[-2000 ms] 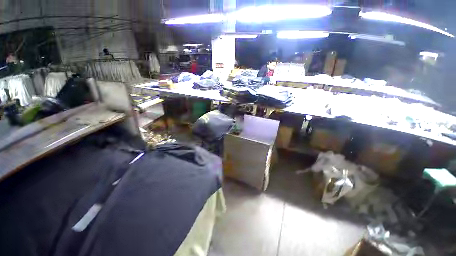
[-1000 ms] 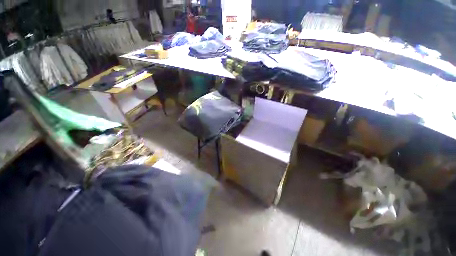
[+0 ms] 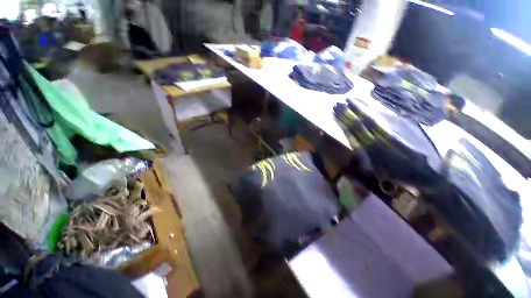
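Observation:
Neither of my hands is in the picture. Nearest in front, a stack of dark printed panels point(image 3: 285, 201) with yellow streaks lies low beside a large open carton point(image 3: 372, 256) with pale inner flaps. On the long white table point(image 3: 303, 102) at the right lie a long dark piece with yellow print point(image 3: 384, 139), a dark cloth stack point(image 3: 486, 192) at the right edge, and more dark stacks point(image 3: 407, 96) further back. The picture is partly blurred.
At the lower left, a box of tangled brown strips point(image 3: 108, 221) stands beside a green cloth point(image 3: 93, 125) and dark cloth point(image 3: 75, 282). A small wooden table point(image 3: 195, 90) holds dark pieces. Grey floor point(image 3: 206, 215) runs between. A white pillar point(image 3: 372, 29) stands behind the table.
The view has moved forward, tilted and swung left. The long table, carton and printed stack appear larger and closer; the dark cloth pile has mostly left the lower left.

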